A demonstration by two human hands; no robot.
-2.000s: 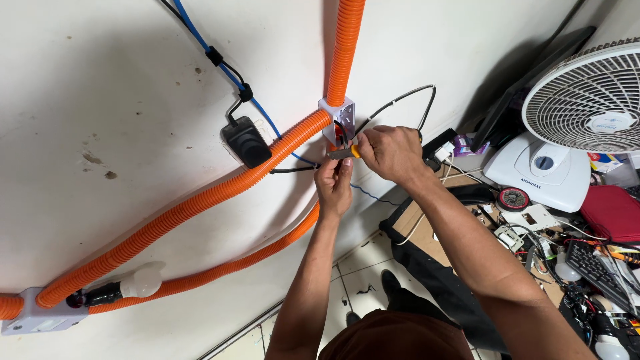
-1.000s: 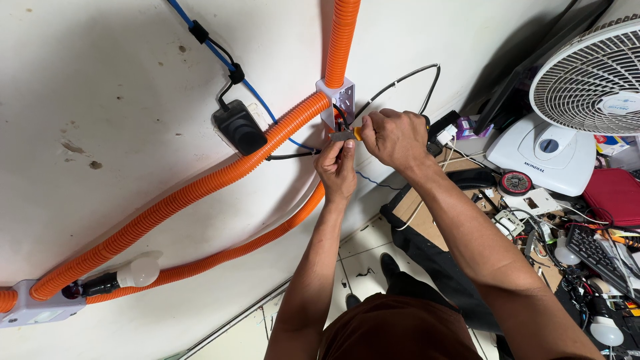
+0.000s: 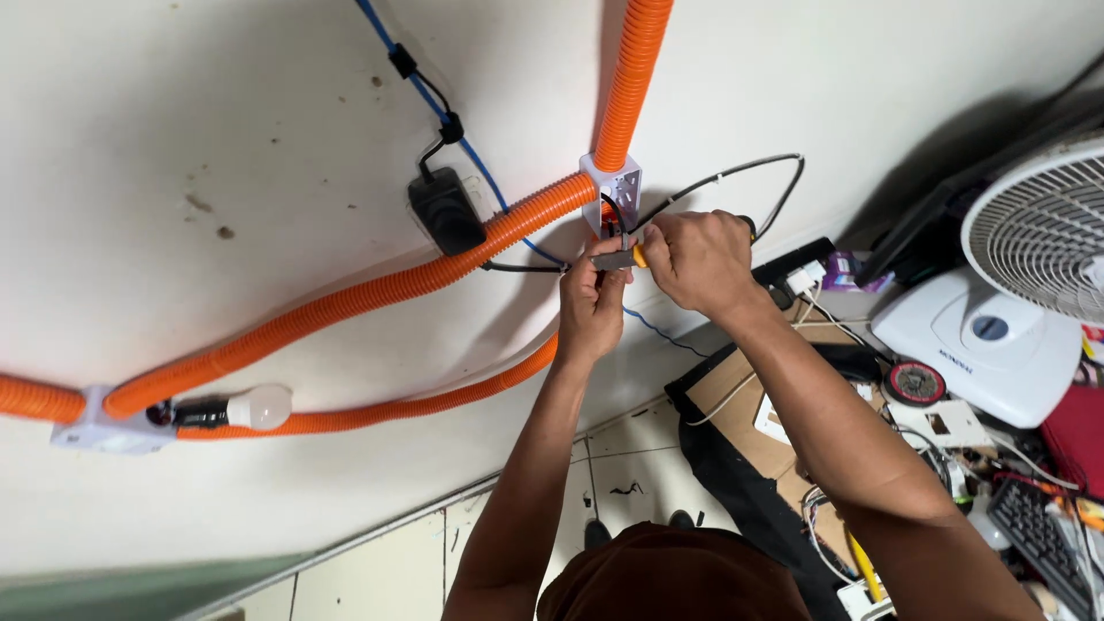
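Note:
Just below a white plastic junction box [image 3: 623, 185] on the wall, my right hand [image 3: 700, 259] grips the yellow handle of a utility knife [image 3: 617, 259]. Its blade points left, across the fingers of my left hand [image 3: 593, 302], which pinches a cable end [image 3: 624, 237] coming from the box's opening. Exactly where the blade touches the cable cannot be told. Orange corrugated conduits [image 3: 636, 82] enter the box from above and from the left. A black cable [image 3: 690, 191] loops out to the right of the box.
A black power adapter [image 3: 447, 211] hangs by a blue cable [image 3: 479, 164]. Lower left, a bulb [image 3: 260, 407] sits at another junction box [image 3: 116, 423]. At right, a white fan [image 3: 983, 328], keyboard [image 3: 1039, 535], tape roll [image 3: 916, 382] and loose wires crowd a cardboard-topped surface [image 3: 733, 414].
Both hands stay at the box's lower opening, with the knife still in my right hand. The blade's angle across my left fingers has shifted slightly.

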